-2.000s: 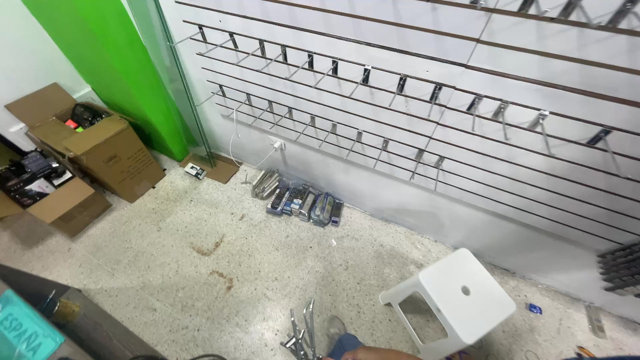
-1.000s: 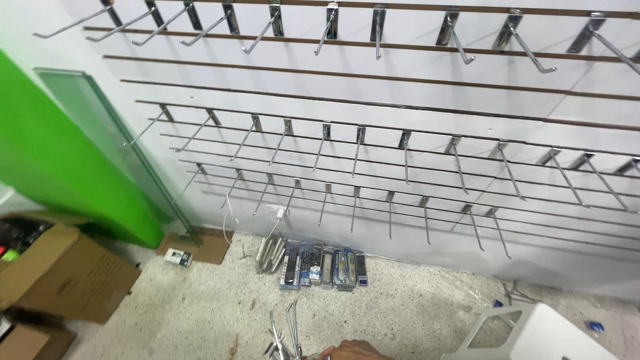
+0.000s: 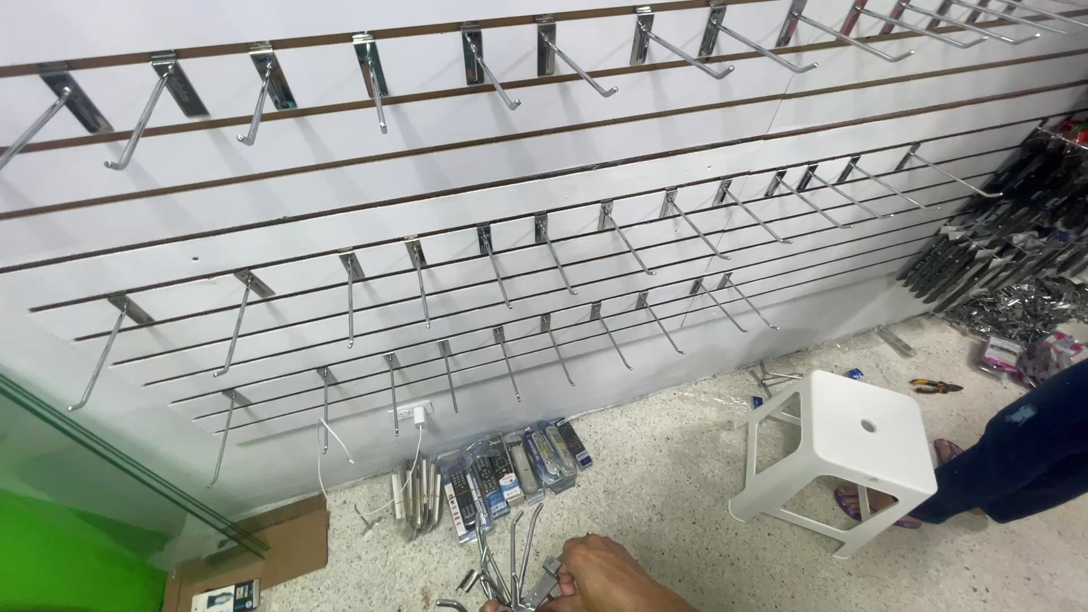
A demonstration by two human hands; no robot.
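Observation:
At the bottom of the view, my right hand (image 3: pixel 599 571) has its fingers closed on the flat plate of a metal slatwall hook (image 3: pixel 541 581). Just left of it, only the fingertips of my left hand (image 3: pixel 493 606) show, beside a bunch of chrome hooks (image 3: pixel 510 552) whose prongs fan upward; the frame's edge hides how they grip it. Beyond the hands stands a white slatwall panel (image 3: pixel 476 178) with rows of bare chrome hooks. Packaged remote controls (image 3: pixel 489 484) lie on the floor at its foot, next to a stack of metal strips (image 3: pixel 418 493).
A white plastic stool (image 3: pixel 875 433) stands at the right, with a person's legs (image 3: pixel 1011 450) in dark trousers behind it. Pliers (image 3: pixel 935 387) lie on the floor. A green glass panel (image 3: pixel 102 476), flat cardboard (image 3: pixel 289 540) and a white charger (image 3: pixel 419 416) are at the left.
The view has swung up and right, so the cardboard boxes at the left are out of sight. More of my right hand now shows, beside the bunch of hooks. A person's legs show behind the stool.

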